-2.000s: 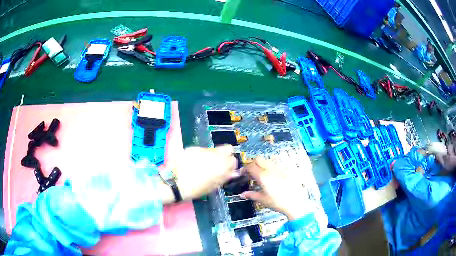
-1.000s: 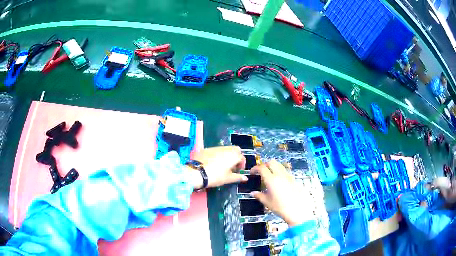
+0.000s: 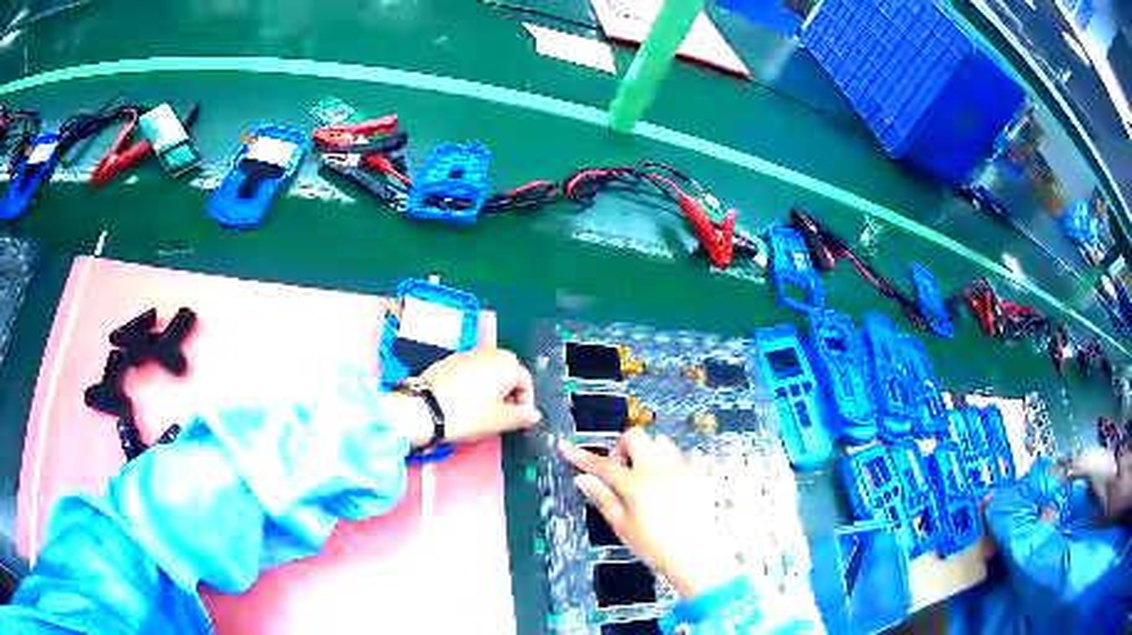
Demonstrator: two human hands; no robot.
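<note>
The clear blister tray [image 3: 552, 496] holds black LCD screens [image 3: 596, 413] with orange tails. My right hand [image 3: 639, 496] is over the tray's left columns, index finger stretched to its left edge, no object visible in it. My left hand [image 3: 478, 395] is curled between mat and tray; whether its fingertips pinch anything thin cannot be told. A blue front housing [image 3: 468, 325] with a white-backed screen lies on the pink mat [image 3: 286, 310], its lower part hidden by my left hand and wrist.
Black inner pieces [image 3: 155, 341] lie at the mat's left. Empty blue housings [image 3: 795, 395] lie right of the tray. Red and black clamp leads [image 3: 714, 236] and more housings [image 3: 257, 180] line the belt behind. A blue crate [image 3: 919, 87] stands far right; another worker's sleeve [image 3: 1043, 527] shows at right.
My left hand has moved left from over the tray towards the mat. My right hand has shifted slightly left and down. The upper screens are more exposed, and the view has shifted slightly.
</note>
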